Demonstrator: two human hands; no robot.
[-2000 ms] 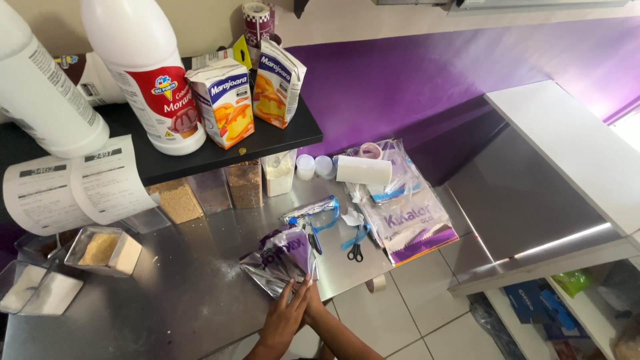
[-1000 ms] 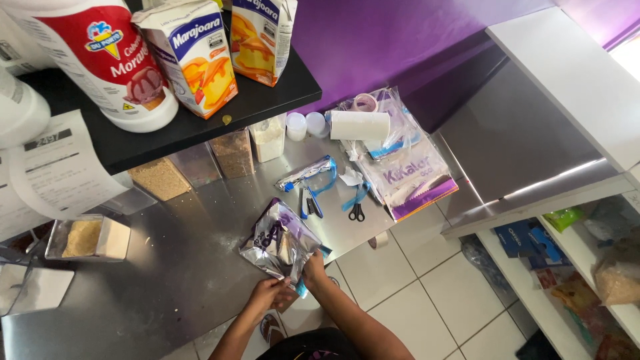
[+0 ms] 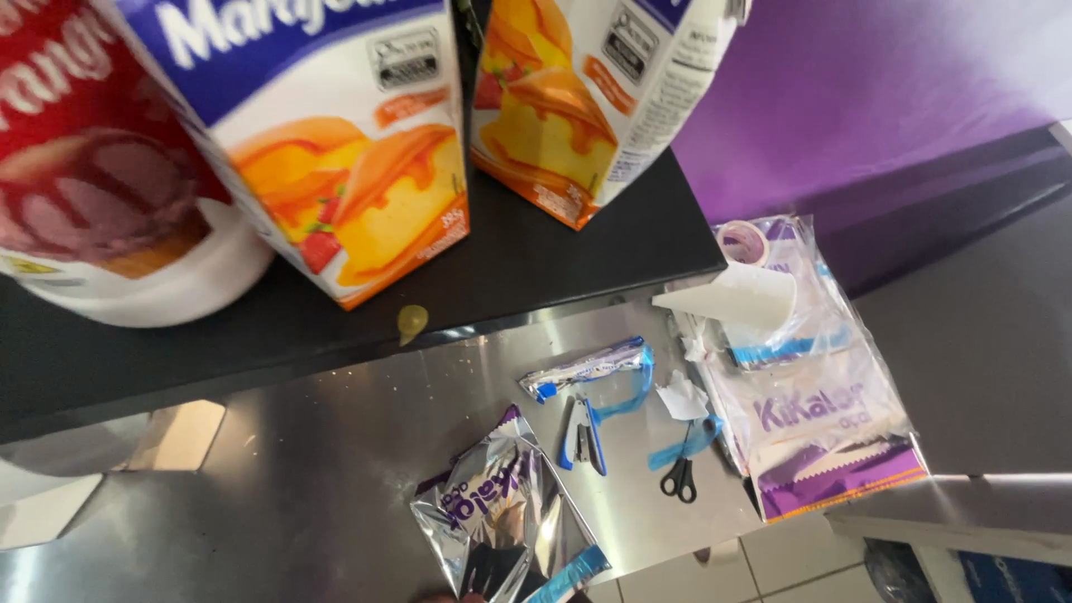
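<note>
A silver foil bag with purple print (image 3: 502,502) lies on the steel counter, a blue strip (image 3: 571,576) along its lower right edge. Only a small piece of what appears to be my left hand (image 3: 456,598) shows at the bottom edge, against the bag; its grip is hidden. My right hand cannot be made out. Beyond the bag are a blue stapler (image 3: 584,435), black-handled scissors (image 3: 679,479) beside more blue strip, a rolled foil packet (image 3: 586,368) and a crumpled white scrap (image 3: 682,397).
A black shelf (image 3: 536,268) overhangs the counter, bearing two cartons (image 3: 352,184) (image 3: 578,109) and a topping bottle (image 3: 109,167). Printed plastic bags (image 3: 821,419), a tape roll (image 3: 744,243) and a white paper roll (image 3: 745,295) lie at right. Clear containers (image 3: 176,435) stand left.
The view has moved much closer to the shelf. Both hands, on the foil bag earlier, have mostly left the picture at the bottom. The bag's blue-edged side now shows more fully.
</note>
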